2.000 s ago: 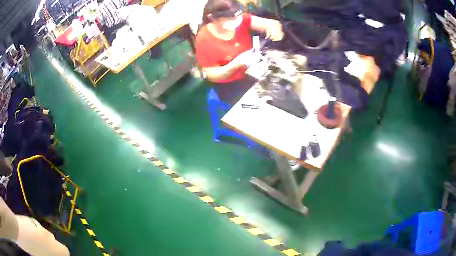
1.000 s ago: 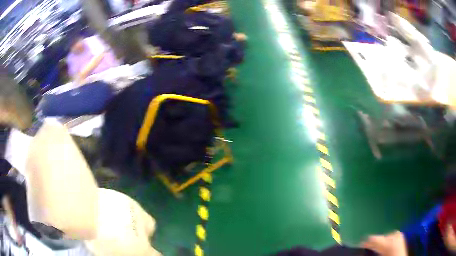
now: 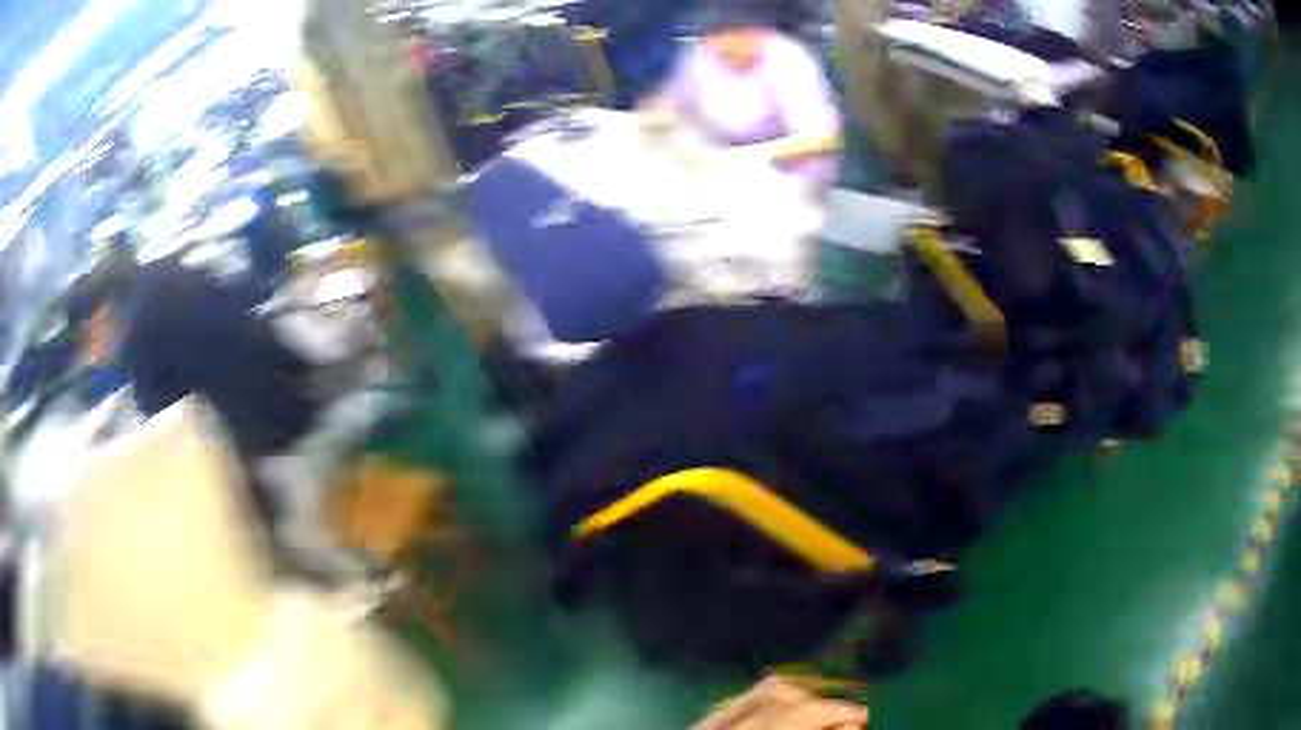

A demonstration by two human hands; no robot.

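A large heap of dark navy cloth (image 3: 799, 414) lies nearest in front of me, over a trolley with a yellow frame (image 3: 728, 492). One bare hand (image 3: 785, 706) shows at the bottom edge, cut off and blurred. I cannot tell whether it is my left or my right, or whether it holds anything. My other hand is not seen. A small dark shape (image 3: 1077, 713) at the bottom edge right of the hand is too cut off to name.
Behind the heap, a person in a pale top (image 3: 756, 100) is at a white-covered table (image 3: 713, 214) with a dark blue padded piece (image 3: 564, 250). Blurred pale boxes (image 3: 157, 542) stand lower left. Green floor (image 3: 1056, 571) and a yellow-black line (image 3: 1213, 628) lie right.
The view has swung left, away from the person in red and the aisle. The dark heap and yellow frame now appear larger. The hand shows further left than one second ago.
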